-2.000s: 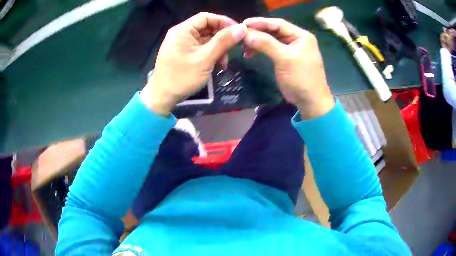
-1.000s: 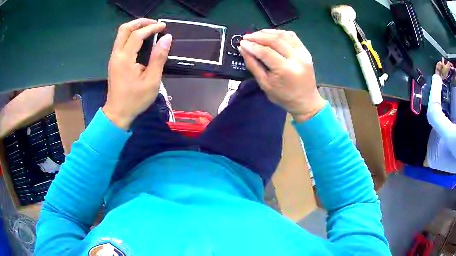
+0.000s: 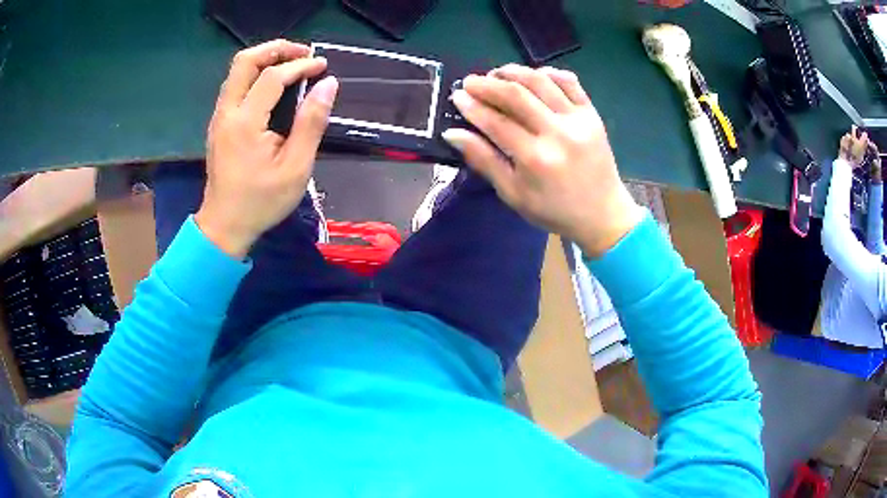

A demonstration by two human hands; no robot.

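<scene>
A black device unit with a white-bordered screen face lies at the bench's front edge, its long side towards me. My left hand holds its left end, with the thumb on the front near the screen's left border and the fingers at the top edge. My right hand lies over the right end, fingers bent onto the front beside the screen, and covers most of the round dial. Whether a small part is under my right fingertips is hidden.
Flat black panels lie at the back. A mallet and yellow-handled pliers lie right. Black units and a pink-edged item are farther right, near another person's arm. Open cartons stand below the bench.
Since the earliest frame, my hands have parted and lowered onto the unit. Since one second ago, my right fingers have spread from a pinch at the dial to cover the unit's right end.
</scene>
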